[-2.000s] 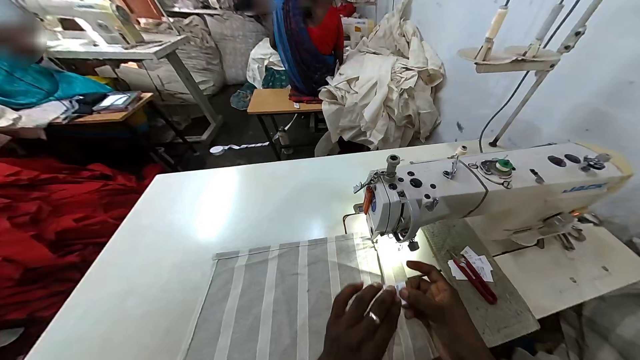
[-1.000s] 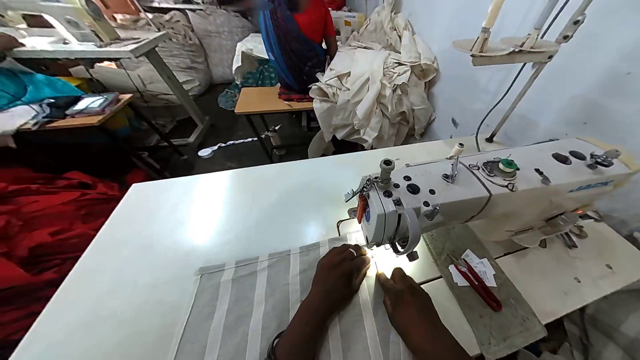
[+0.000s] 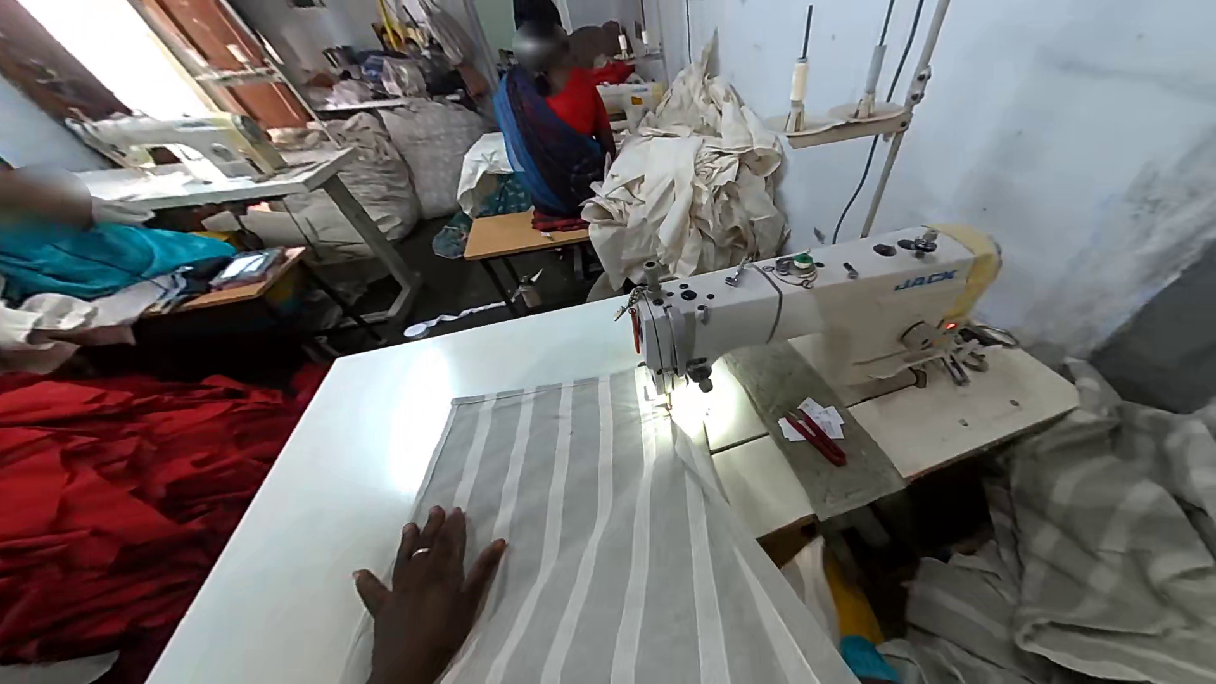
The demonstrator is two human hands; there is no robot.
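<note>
My left hand (image 3: pixel 427 589), with a ring on one finger, lies flat with its fingers spread on the left edge of a grey-and-white striped cloth (image 3: pixel 579 513). It holds nothing. The cloth spreads over the white table (image 3: pixel 370 408), and its far right part runs under the needle area of a Jack sewing machine (image 3: pixel 722 313), where a lamp shines. Toward the bottom right the cloth slopes down past the table. My right hand is not in view. Red-handled thread snips (image 3: pixel 817 439) lie on paper slips (image 3: pixel 825 418) on a grey mat (image 3: pixel 793 408) right of the needle.
A thread stand (image 3: pixel 850 123) rises behind the machine. More striped cloth (image 3: pixel 1102 532) hangs at the right. Red fabric (image 3: pixel 123 503) is heaped left of the table. Beyond are a cream cloth pile (image 3: pixel 693 171), a small wooden table (image 3: pixel 522 235) and two other people.
My left hand has moved from beside the needle to the cloth's left edge. My right hand, earlier near the needle, has left the view. The view has shifted.
</note>
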